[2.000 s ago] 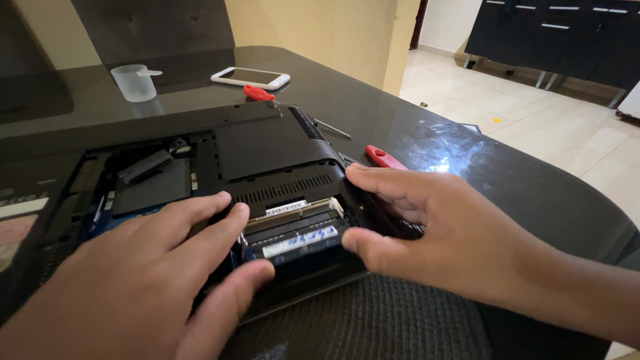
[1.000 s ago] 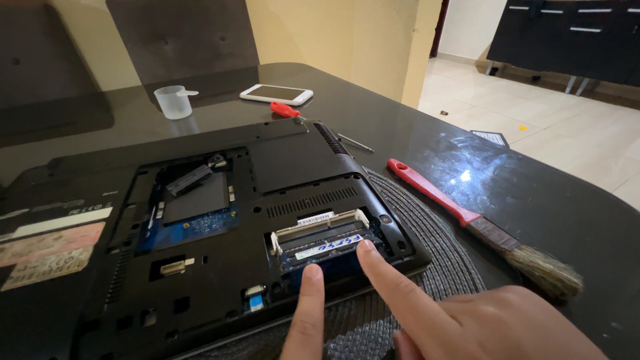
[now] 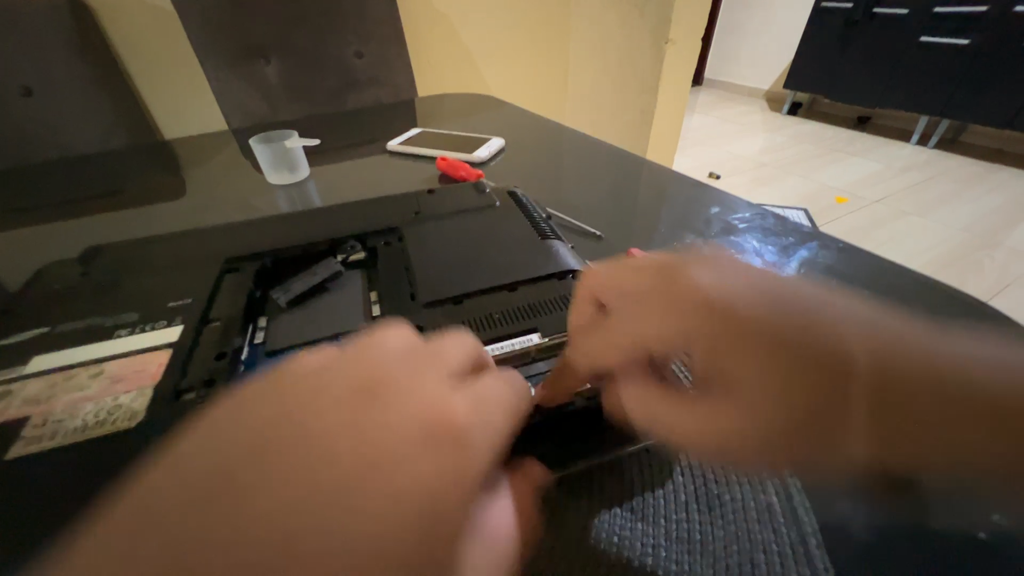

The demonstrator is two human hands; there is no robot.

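Note:
An upside-down black laptop (image 3: pixel 488 248) lies on the table with its underside bays exposed. Over its memory slot, my left hand (image 3: pixel 384 424) and my right hand (image 3: pixel 680 352) come close together, both blurred, fingers bent. They cover most of the slot and the memory module; only a white label strip (image 3: pixel 516 345) and a bit of the slot show between them. Whether either hand grips the module cannot be seen. In the bay to the left, a small black part (image 3: pixel 308 280) rests aslant on a dark flat panel (image 3: pixel 316 316).
Behind the laptop are a clear plastic measuring cup (image 3: pixel 280 158), a white smartphone (image 3: pixel 446 144) and a red-handled screwdriver (image 3: pixel 460 170). A thin metal rod (image 3: pixel 574 222) lies beside the vent. A grey woven placemat (image 3: pixel 704 520) extends under the laptop's near edge.
The left hand has come back over the laptop, and both hands have closed in on the memory slot. The brush seen to the right a second ago is now almost wholly hidden behind the right hand.

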